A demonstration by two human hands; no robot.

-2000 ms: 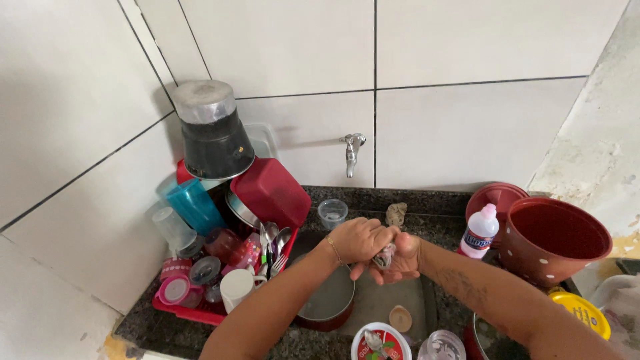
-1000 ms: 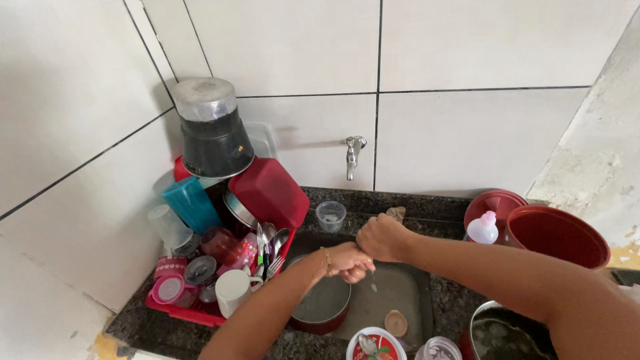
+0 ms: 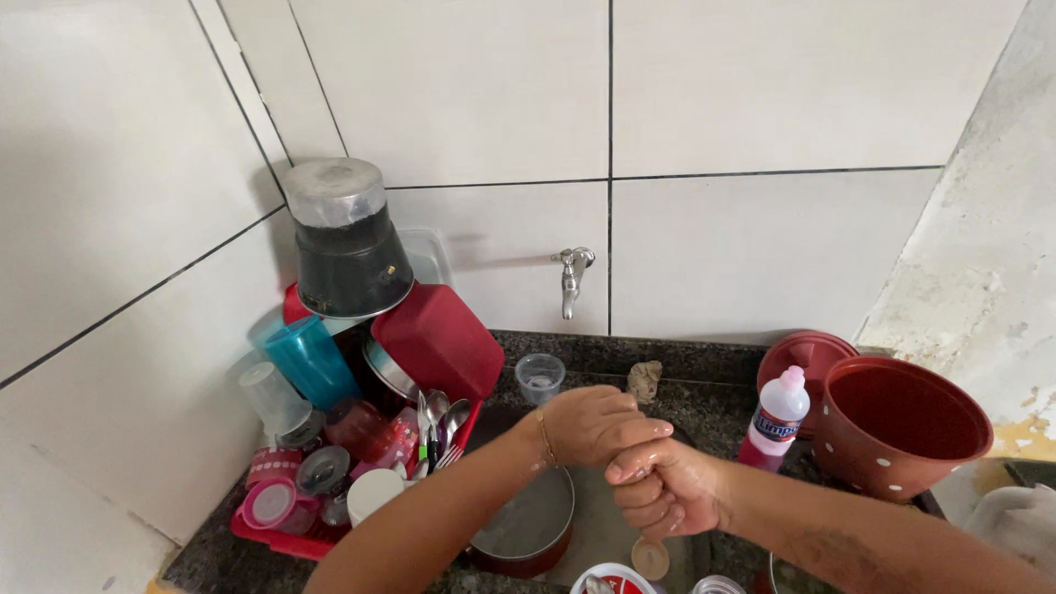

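My left hand [image 3: 590, 425] and my right hand [image 3: 664, 487] are wet, curled and touching over the sink [image 3: 598, 528]; anything inside them is hidden. Below my left forearm is a dark red pot [image 3: 528, 520] holding cloudy liquid. A small round beige item [image 3: 650, 559] lies in the sink under my right hand. A clear plastic cup [image 3: 540, 377] and a crumpled brownish wad [image 3: 645, 381] rest on the granite edge behind the hands. At the bottom edge are a white and red tub [image 3: 610, 577] with a spoon and part of a clear container [image 3: 716, 586].
A red dish rack [image 3: 289, 544] at left holds cups, cutlery and a stacked black pot [image 3: 353, 268]. The metal tap [image 3: 571, 280] juts from the tiled wall. At right are a pink detergent bottle [image 3: 775, 417], a polka-dot red pot [image 3: 899, 429] and a red lid [image 3: 804, 363].
Two seconds ago a greyish wad showed between my hands; now none is visible. One second ago my hands were fists, the right above the left; now my right hand is lower, against the left.
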